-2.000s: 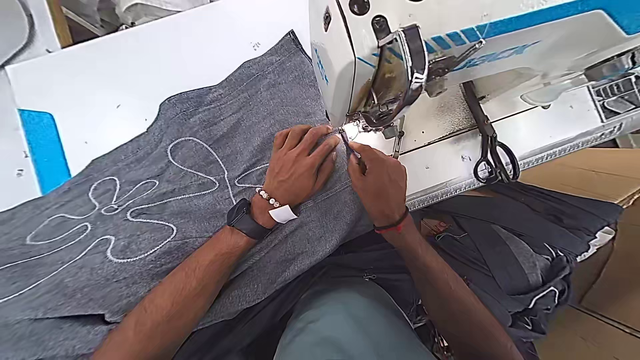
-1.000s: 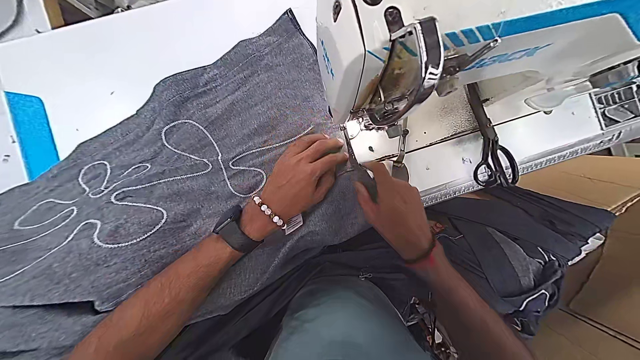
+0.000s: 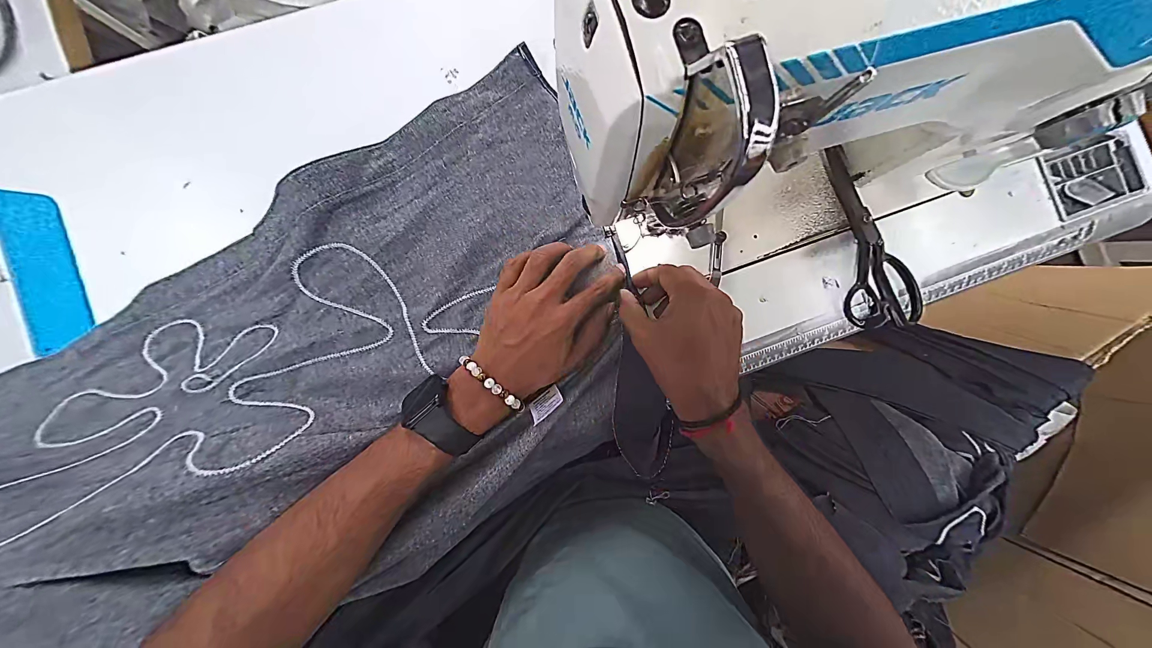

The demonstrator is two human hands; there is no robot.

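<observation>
Grey denim-like fabric (image 3: 468, 180) with white looping stitching lies across the sewing machine table. My left hand (image 3: 544, 324) rests on the fabric's edge, fingertips just below the machine's presser foot (image 3: 621, 229). Beside it my right hand (image 3: 688, 337) pinches a dark fabric strip (image 3: 639, 405) between thumb and bent fingers, close to the needle area. The strip runs along the edge of the grey fabric and hangs down toward my lap. Above both hands is the white and blue head of the sewing machine (image 3: 603, 108). My fingers partly hide where strip and fabric meet.
Black-handled scissors (image 3: 877, 279) lie under the machine arm at the right. A ruler tape (image 3: 792, 346) runs along the table's front edge. Dark garments (image 3: 900, 432) are heaped at the lower right, by a cardboard box (image 3: 1062, 306). A small parts tray (image 3: 1093, 175) sits far right.
Since one second ago, my right hand has moved up closer to the presser foot and my left fingertips. The patterned fabric lay farther left in that frame than two seconds ago.
</observation>
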